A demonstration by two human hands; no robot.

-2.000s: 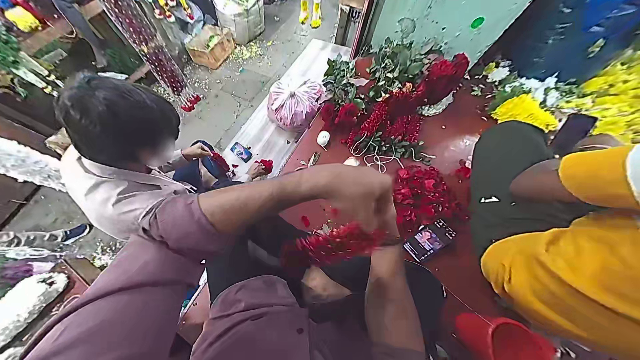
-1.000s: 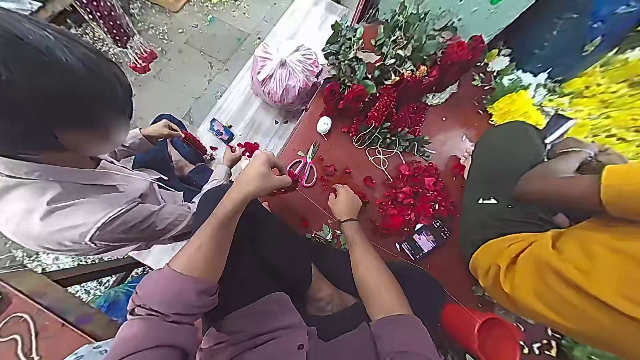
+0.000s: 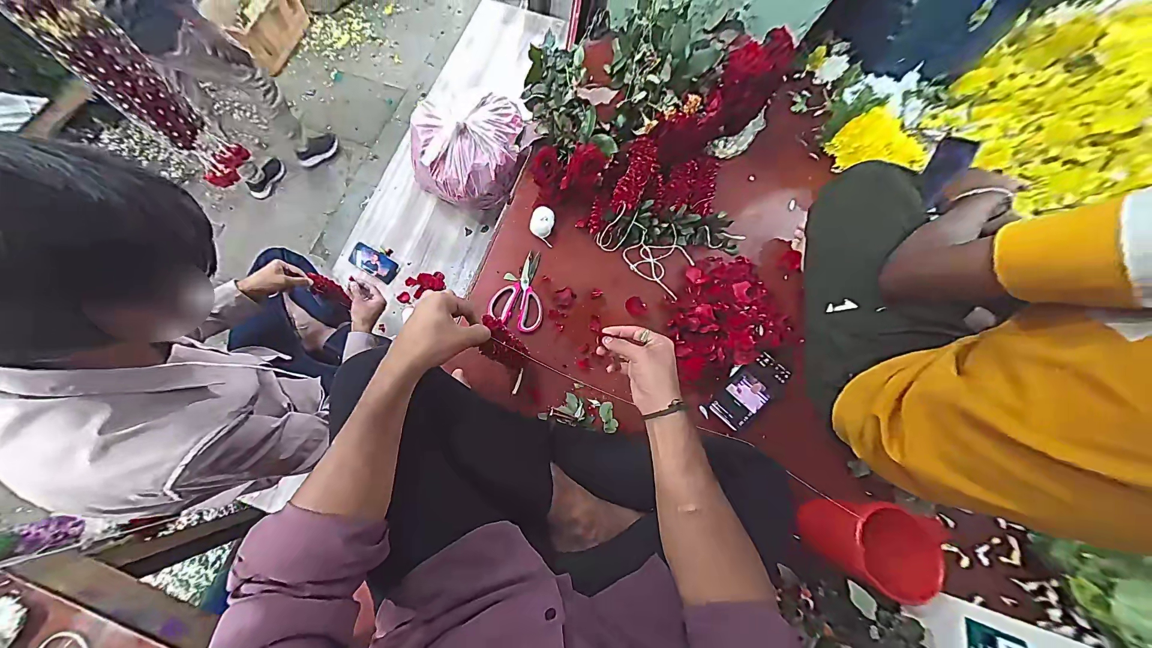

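My left hand grips one end of a short string of red petals, which hangs over the red tabletop. From it a thin thread runs to the right, under my right wrist. My right hand is raised beside the loose red petals, its thumb and fingertips close together; whether they pinch a petal or thread is too small to tell. Pink-handled scissors lie between and beyond my hands. A white thread ball sits behind them.
At left, a person holds another red petal string; at right sits a person in yellow. Red garlands and leafy stems lie at the back. A phone, a red cup and a pink-filled plastic bag are nearby.
My hands were together over the red petal string two seconds ago and are now apart. The view has shifted. A walking person's legs now show at upper left.
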